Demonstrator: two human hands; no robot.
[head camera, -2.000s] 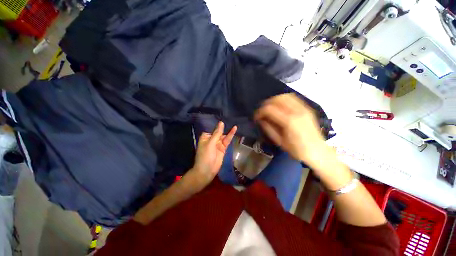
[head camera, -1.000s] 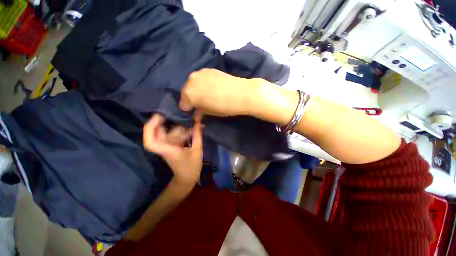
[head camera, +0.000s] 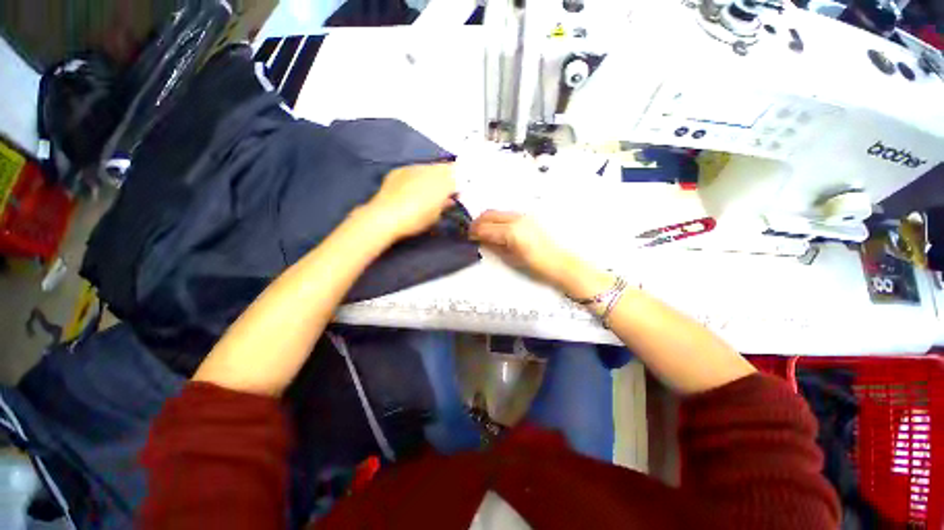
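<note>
The dark navy garment (head camera: 248, 197) lies over the left part of the table and hangs over its front edge. My left hand (head camera: 419, 197) rests on the garment near its right end, fingers on the cloth, partly hidden. My right hand (head camera: 507, 236) pinches the garment's right edge with its fingertips, just right of my left hand. The presser foot area (head camera: 533, 140) of the white sewing machine (head camera: 756, 104) is behind and slightly right of my hands, and the cloth lies apart from it.
Red-handled thread snips (head camera: 678, 231) lie on the white table (head camera: 580, 321). Dark scraps (head camera: 662, 171) lie under the machine arm. A red basket (head camera: 901, 435) is at the lower right. Striped pieces (head camera: 293, 67) lie at the back left, beside a plastic-wrapped bundle (head camera: 171, 72).
The view has shifted. Both hands have moved from the cloth over my lap onto the table near the machine, bringing the garment's edge with them.
</note>
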